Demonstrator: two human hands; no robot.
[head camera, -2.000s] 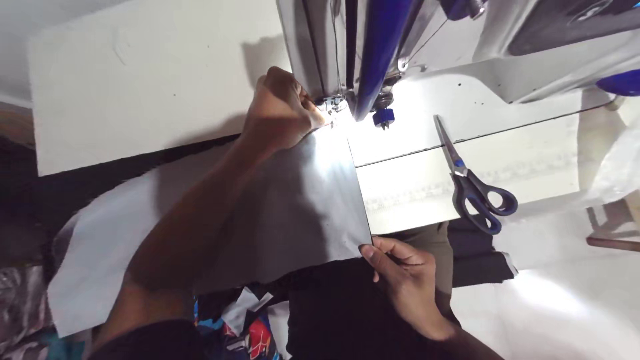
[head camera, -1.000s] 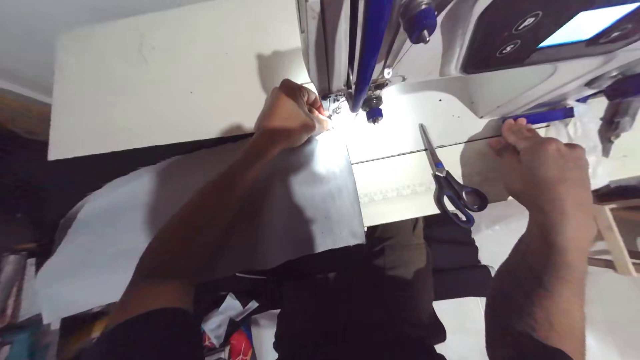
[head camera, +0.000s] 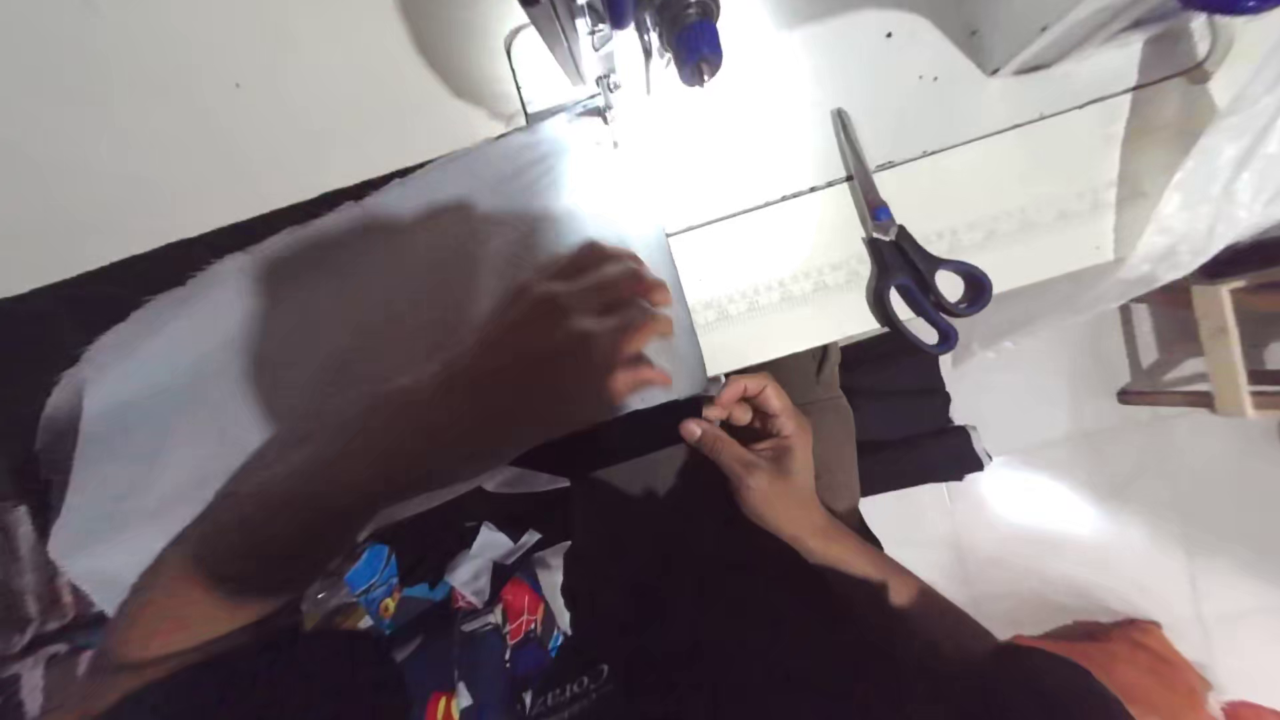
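A pale grey fabric piece (head camera: 190, 340) lies over black fabric (head camera: 60, 250) on the white sewing table, its top end by the presser foot (head camera: 606, 92) of a sewing machine. Above the grey fabric, near its right edge, is my left hand (head camera: 600, 330), blurred, fingers spread and partly curled, with nothing visible in it. At the fabric's lower right corner, my right hand (head camera: 755, 430) pinches the edge between thumb and fingers. Scissors (head camera: 890, 240) with dark blue handles rest on the table to the right.
A printed ruler scale (head camera: 790, 290) runs along the table's front strip. Colourful fabric scraps (head camera: 500, 600) are below the table edge. Dark folded fabric (head camera: 900, 415) hangs beside my right hand. Clear plastic (head camera: 1200, 200) and a wooden stool (head camera: 1220, 350) are at the right.
My left hand has come away from the presser foot, down toward the fabric's lower right part. My right hand has moved from beside the machine at the right to the fabric's corner. The view has shifted.
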